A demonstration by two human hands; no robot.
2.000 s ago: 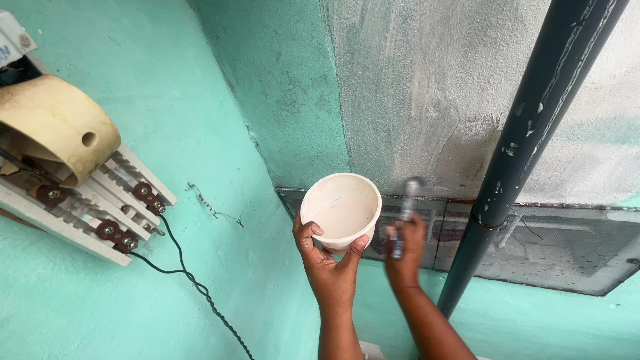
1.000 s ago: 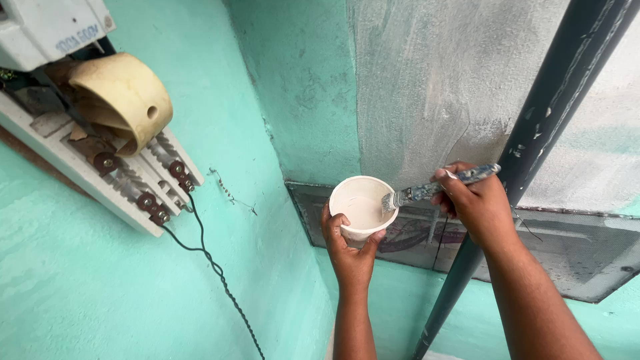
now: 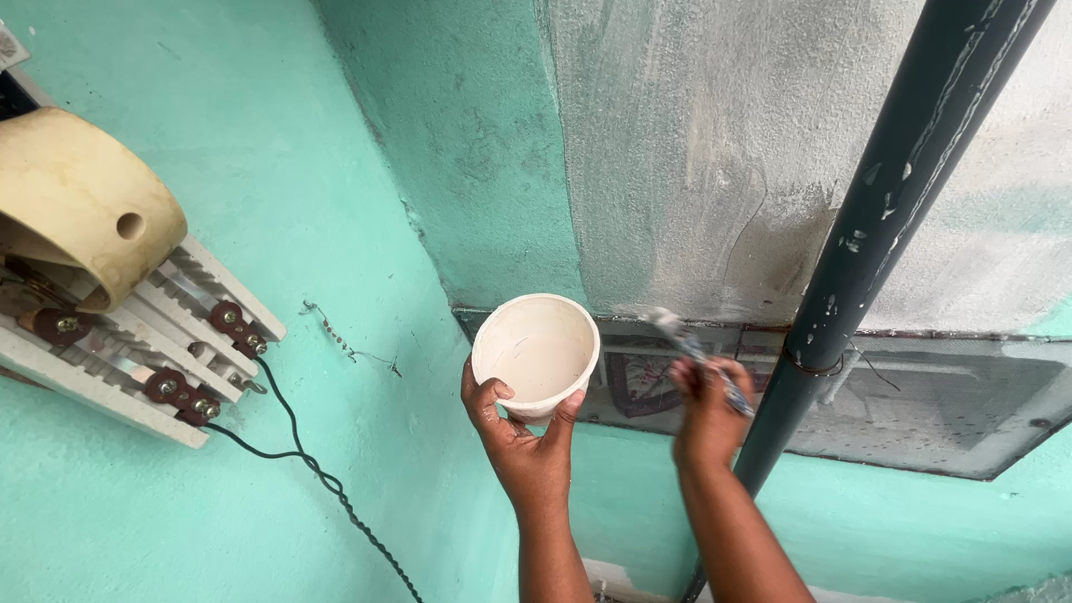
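My left hand (image 3: 528, 444) grips a white plastic cup (image 3: 536, 356) from below, thumb and fingers around its lower wall, with whitish paint inside. To its right, my right hand (image 3: 712, 402) holds a paint-smeared paintbrush (image 3: 691, 345) by the handle; both are blurred. The bristles point up and left, at the bottom edge of a rough wall section (image 3: 687, 167) streaked with white and grey. Whether they touch the wall, I cannot tell. Behind the cup and brush lies a meshed window panel (image 3: 921, 402).
A dark pipe (image 3: 863, 243) slants close to the right of my right hand. At left, a fuse holder board (image 3: 126, 368) with a cream plastic ring (image 3: 92, 201) is mounted on the turquoise wall (image 3: 276, 151). A twisted black cable (image 3: 335, 486) hangs from it.
One second ago the bristles were at the cup's rim; my right hand has since moved the brush out and away from the cup. My left hand still holds the cup.
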